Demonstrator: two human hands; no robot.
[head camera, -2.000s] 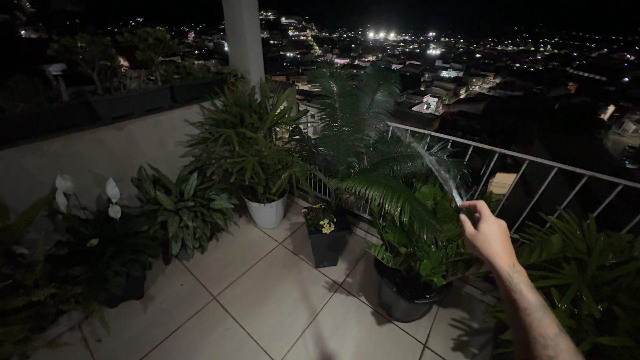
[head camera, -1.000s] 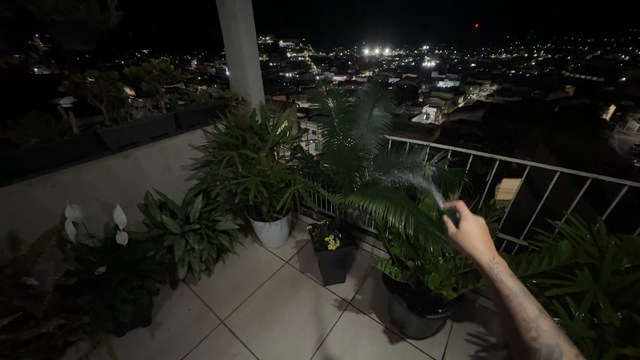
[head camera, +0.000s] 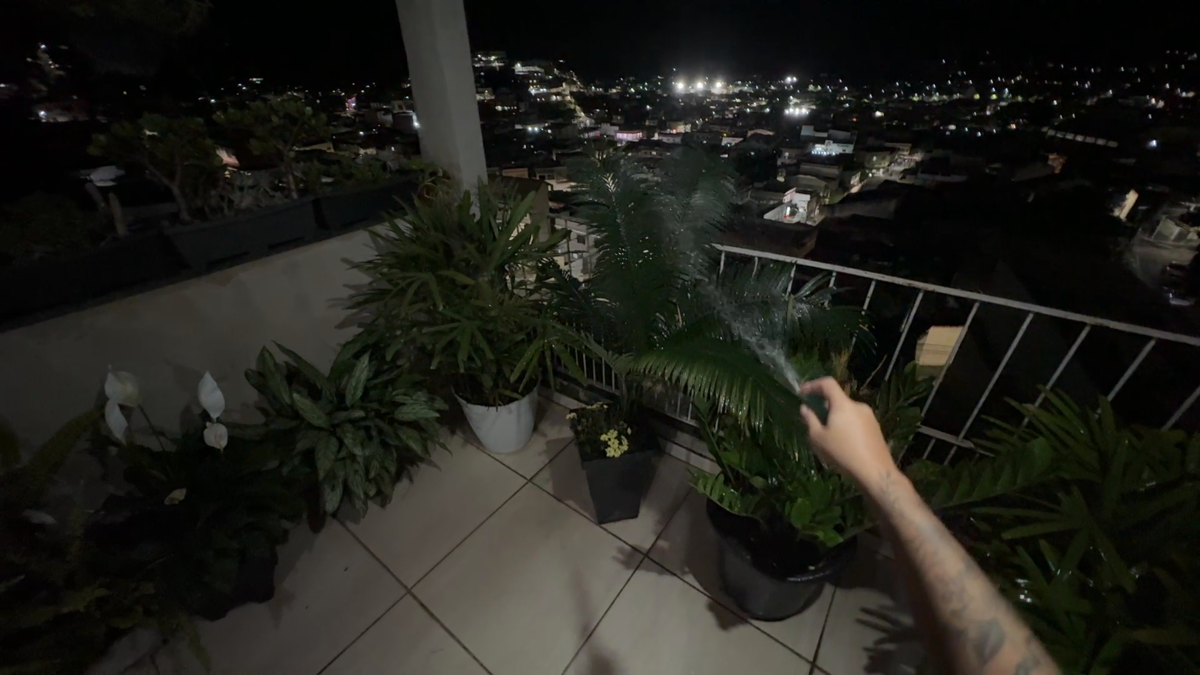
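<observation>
My right hand (head camera: 848, 433) reaches in from the lower right, closed around a small dark green hose nozzle (head camera: 814, 405). A spray of water (head camera: 764, 347) leaves its tip toward the upper left, over the fronds of a cycad-like palm (head camera: 656, 253). Below the hand a leafy green plant (head camera: 816, 497) grows in a round black pot (head camera: 773, 586). To its left stands a square dark planter (head camera: 619, 483) with small yellow flowers (head camera: 614, 441). Any hose behind the nozzle is hidden by the hand. My left hand is not in view.
A white metal railing (head camera: 1012, 305) runs along the right. A white pot (head camera: 502, 422) with a bushy plant stands near the column (head camera: 445, 103). A broad-leaved plant (head camera: 352, 422) and a peace lily (head camera: 211, 398) line the low wall (head camera: 272, 300). More foliage (head camera: 1106, 506) fills the right side.
Water keeps spraying from the nozzle in my right hand. Compared with two seconds ago, the spray leans further left across the palm fronds.
</observation>
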